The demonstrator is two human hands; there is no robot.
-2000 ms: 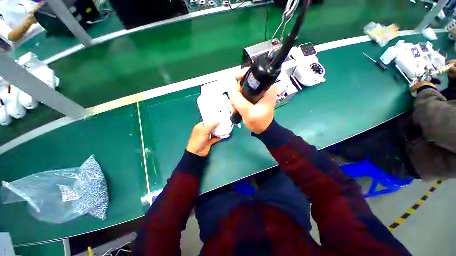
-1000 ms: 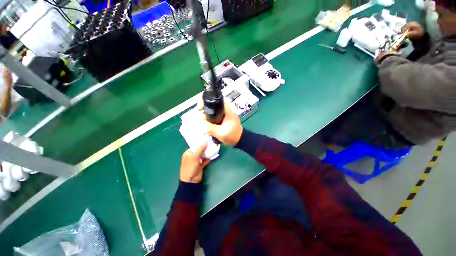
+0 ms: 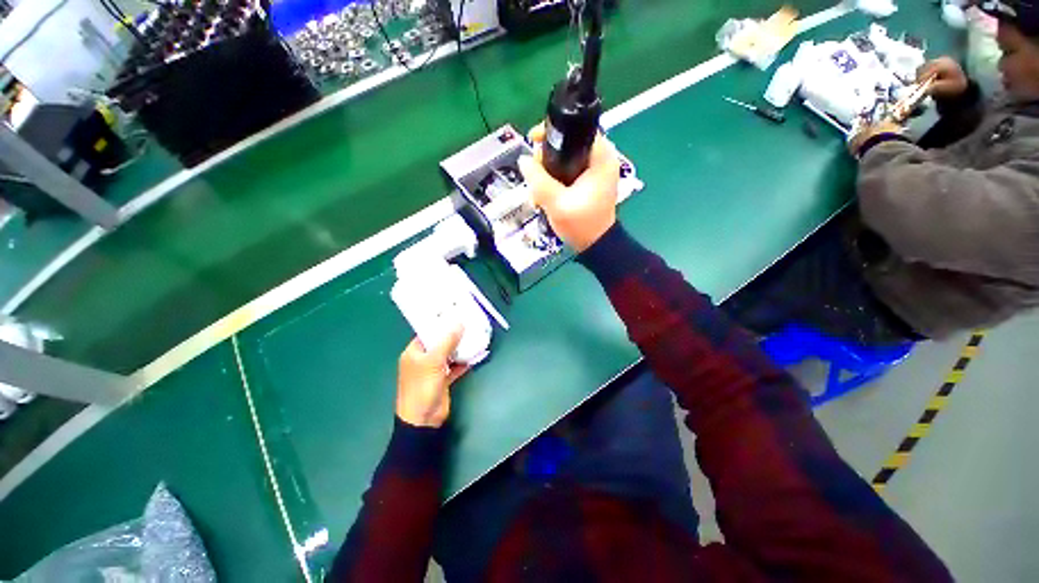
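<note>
A white security camera [image 3: 431, 298] lies on the green bench in front of me, with its block-like bracket end pointing away and a thin white antenna along its right side. My left hand [image 3: 428, 374] holds its near rounded end. My right hand [image 3: 577, 191] grips the black electric screwdriver [image 3: 571, 128], raised above the right side of the screw feeder [image 3: 529, 269]. The feeder is a grey-white box right of the camera. The driver's tip is hidden behind my hand. A second white camera [image 3: 628, 180] is mostly hidden behind my right hand.
A clear bag of small parts [image 3: 177, 544] lies at lower left. At right, a seated person [image 3: 957, 216] handles white parts [image 3: 849, 77]; a hand screwdriver [image 3: 754, 109] and crumpled plastic bag [image 3: 757, 39] lie near. Black trays [image 3: 217, 85] stand across the line.
My right hand has lifted the screwdriver off the camera and moved it right, over by the feeder. My left hand still holds the camera. The view has turned rightward since the first frame.
</note>
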